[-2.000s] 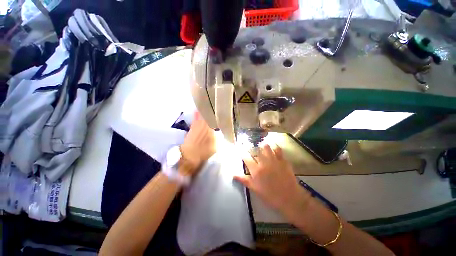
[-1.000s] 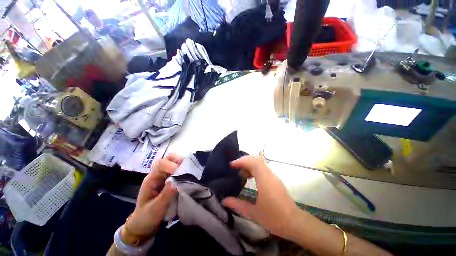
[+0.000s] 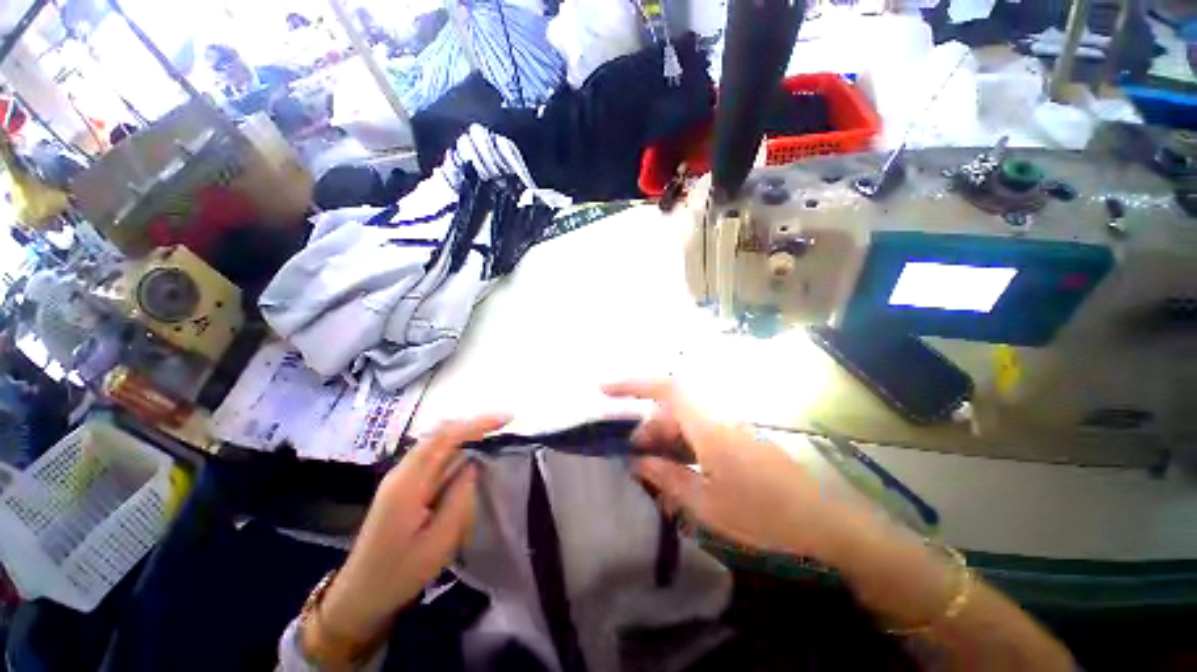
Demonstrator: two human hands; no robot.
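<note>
A grey garment panel (image 3: 604, 525) with dark strips hangs over the front edge of the table, its dark upper edge stretched between my hands. My left hand (image 3: 410, 525) grips the panel's left corner with thumb and fingers. My right hand (image 3: 715, 473) grips its upper right side, slightly blurred. The panel is clear of the sewing machine (image 3: 775, 256), which stands behind it to the right with its lamp lit and white screen on. The needle is lost in the lamp glare.
A grey-and-black heap of pieces (image 3: 381, 282) lies left on the table beside a printed plastic sheet (image 3: 309, 410). A phone (image 3: 899, 374) and a slim blue tool (image 3: 886, 479) lie right. A red basket (image 3: 827, 125) stands behind the machine, a white basket (image 3: 85, 512) lower left.
The panel was under the needle, then gathered in my hands with a dark part folded up. Now it is spread out between them, its upper edge drawn straight.
</note>
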